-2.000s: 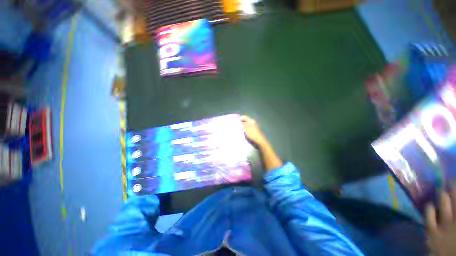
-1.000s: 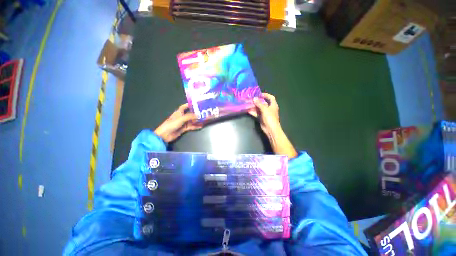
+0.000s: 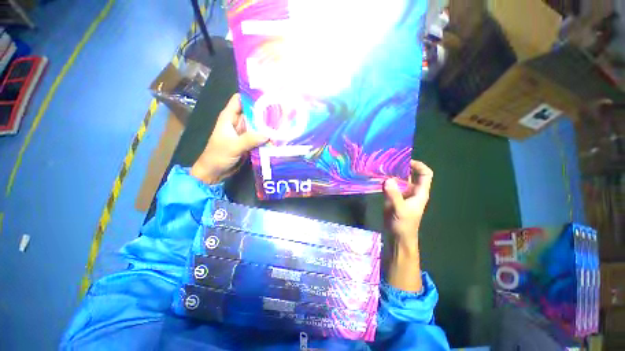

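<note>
A retail box (image 3: 336, 103) with a pink, blue and purple swirl, large white letters and "PLUS" is held up close to the camera, with strong glare on its upper part. My left hand (image 3: 229, 140) grips its left edge, thumb on the face. My right hand (image 3: 410, 199) grips its lower right corner, thumb on the face. A stack of retail boxes (image 3: 284, 271) lies close against my body, spines up in parallel rows with small round logos at the left. The fingers behind the held box are hidden.
Another stack of retail boxes (image 3: 548, 277) stands at the right edge of the green table (image 3: 466, 171). An open brown carton (image 3: 514, 103) with a white label is at the upper right. A small box with clear plastic (image 3: 181, 86) is at the upper left, beside yellow-black floor tape (image 3: 123, 185).
The held box has come up much closer to the camera, still in both hands. The tilted box at the lower right is out of view. The roller conveyor is no longer seen.
</note>
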